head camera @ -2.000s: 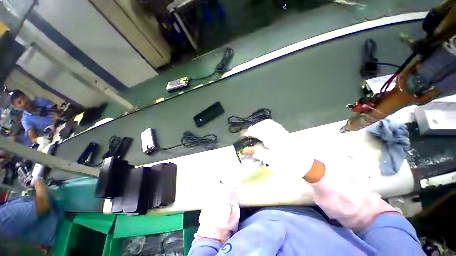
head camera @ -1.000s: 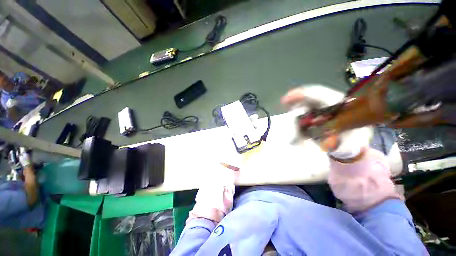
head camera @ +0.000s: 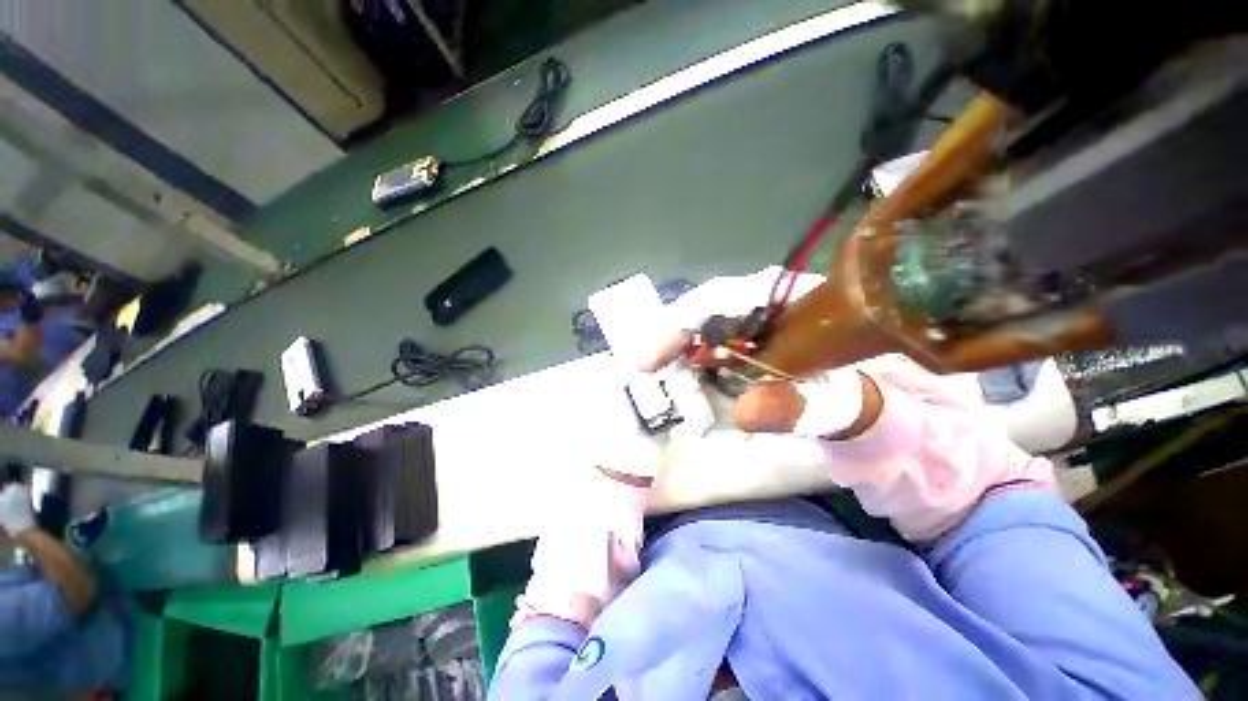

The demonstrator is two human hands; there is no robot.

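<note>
A white-wrapped adapter inner unit (head camera: 632, 318) lies at the bench's belt-side edge, its exposed parts facing me. A black output cord (head camera: 589, 330) shows behind it. My right hand (head camera: 798, 403), in a white glove with bare fingertips, grips the tip of the overhead fixture (head camera: 821, 322) at the unit's right; the brown-orange bracket hides part of the hand. My left hand (head camera: 619, 441) is low at the unit's near left; its white glove blends into the bright bench, so its fingers and any hold cannot be told.
Black adapter cases (head camera: 329, 504) stand in a row at the bench's left edge, above a green bin (head camera: 377, 598) with bagged pieces. A closed adapter (head camera: 467, 285), another white unit (head camera: 301, 375) and cords lie on the green belt. Another person's arm (head camera: 52, 559) is far left.
My right hand has brought the fixture left and down to the unit. The belt items and cases have shifted left in view. Earlier, my right hand left the unit and reached to the fixture.
</note>
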